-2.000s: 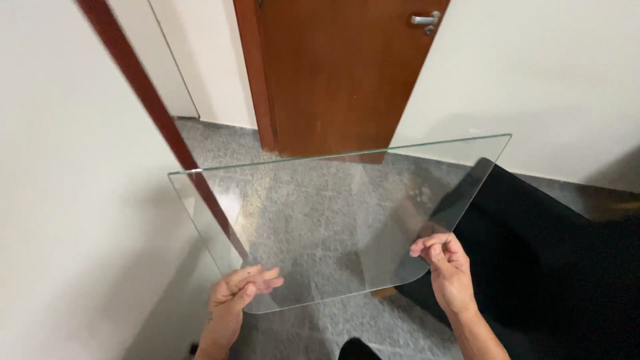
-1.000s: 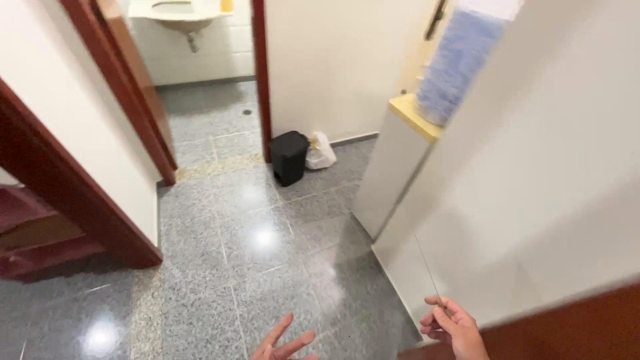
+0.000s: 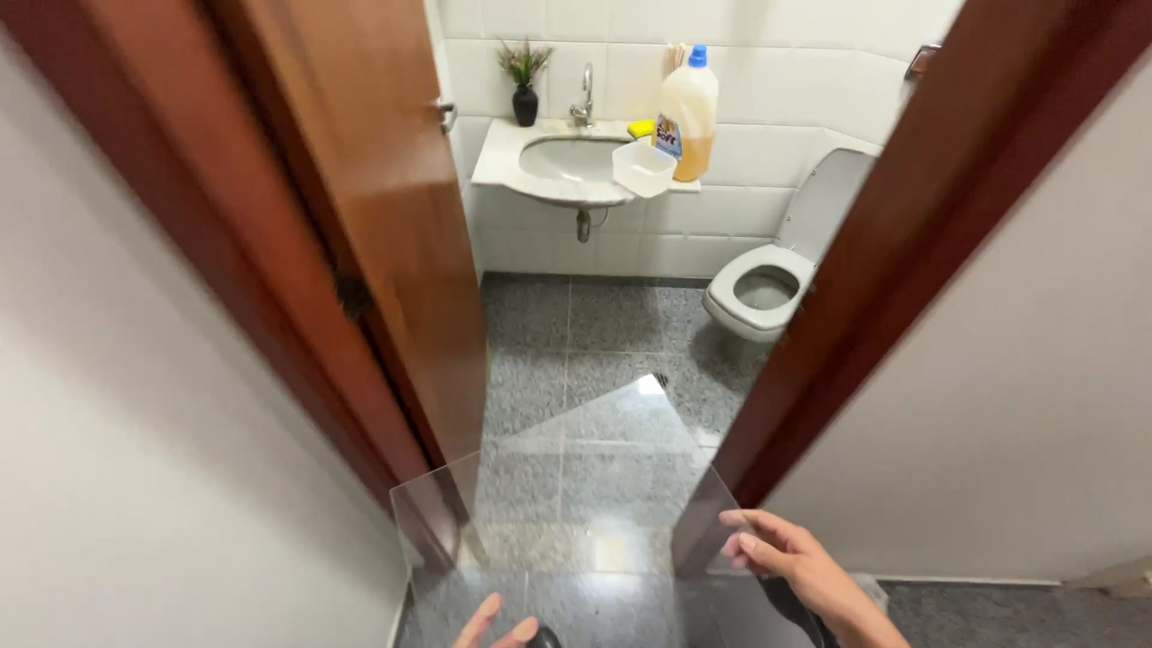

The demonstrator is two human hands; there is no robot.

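A clear glass panel [image 3: 576,504] lies across the lower middle of the view, tilted, with one corner pointing up toward the bathroom floor. My right hand [image 3: 774,553] grips its right edge, thumb and fingers on either side. At the bottom edge, my left hand [image 3: 495,625] shows only its fingertips against the panel; the rest is out of view. Beyond the doorway, a white sink [image 3: 576,166] holds a yellow sponge [image 3: 641,129], a white plastic tub [image 3: 643,171] and a large blue-capped bottle of amber liquid [image 3: 691,117].
A brown wooden door [image 3: 396,180] stands open on the left, inside the dark red frame. The frame's right jamb [image 3: 864,270] is close to the panel. A toilet [image 3: 760,292] with raised lid stands at the right. A dark vase of flowers [image 3: 525,103] is behind the sink.
The view has swung from a closed door, past a hallway with a black bin, to the bathroom doorway. The glass panel, held in both hands two seconds ago, has come along.
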